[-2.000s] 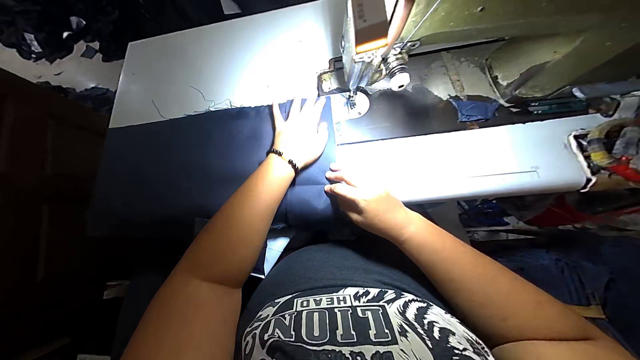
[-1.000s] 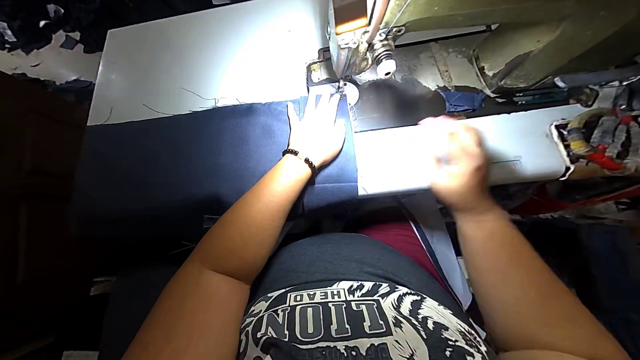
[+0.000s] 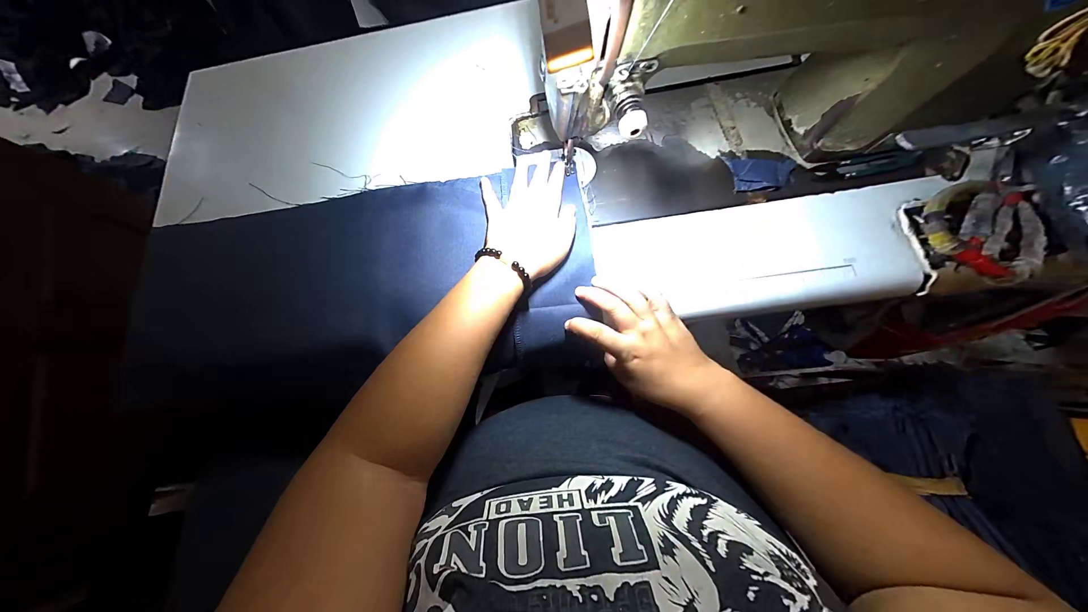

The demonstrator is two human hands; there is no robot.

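Dark navy fabric [image 3: 365,246] lies across the white table of a green industrial sewing machine [image 3: 765,34], its right edge running up to the presser foot [image 3: 570,157]. My left hand [image 3: 531,212], with a black bead bracelet at the wrist, rests flat on the cloth with fingers spread, fingertips just beside the foot. At the fabric's right edge near my body, my right hand [image 3: 646,340] has its thumb and fingers apart, the tips at or over the edge; whether they press on it I cannot tell. Loose threads [image 3: 340,174] stick out along the far raw edge.
A small navy scrap [image 3: 759,172] lies on the machine bed at the right. Bundled cloth strips [image 3: 977,229], one red, sit past the table's right end. More dark fabric [image 3: 935,442] lies at the lower right, and scraps [image 3: 119,89] cover the floor at the upper left.
My right hand was at the fabric edge two seconds ago, was blurred over the white table a second ago, and is back at the edge. My left hand stays flat on the cloth.
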